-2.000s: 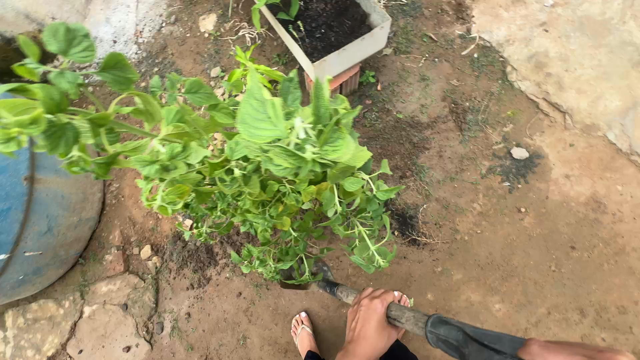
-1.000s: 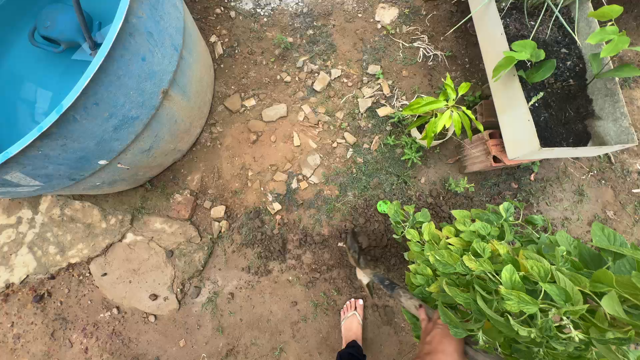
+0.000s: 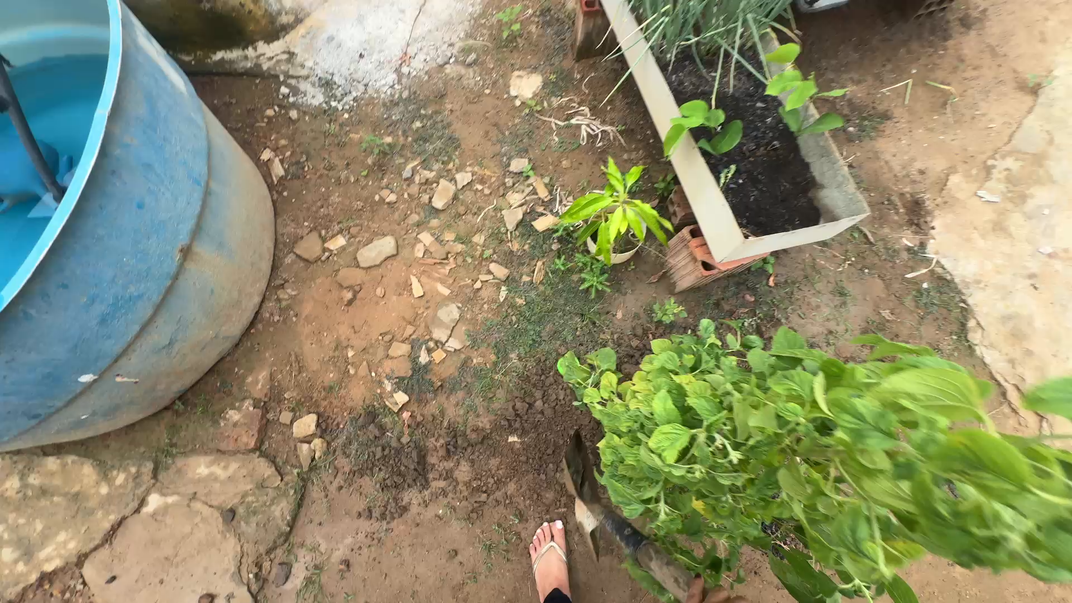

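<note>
At the bottom edge, my left hand (image 3: 712, 593) is partly visible, closed around the wooden handle (image 3: 662, 569) of a hoe. The hoe's metal blade (image 3: 582, 494) is beside loose, dark soil (image 3: 536, 427), to the right of my sandalled foot (image 3: 550, 559). A large leafy green plant (image 3: 754, 444) spreads right of the blade and covers part of the handle. My right hand is out of view.
A blue water tank (image 3: 167, 234) stands at left, above flat paving stones (image 3: 167, 544). A long planter box (image 3: 695, 184) rests on hollow bricks (image 3: 708, 260) at upper right, beside a small potted plant (image 3: 615, 222). Stone pieces (image 3: 377, 251) lie scattered between.
The view has swung left, bringing the tank and stony ground into sight. The right forearm seen two seconds ago has left the frame. My left hand has stayed on the handle.
</note>
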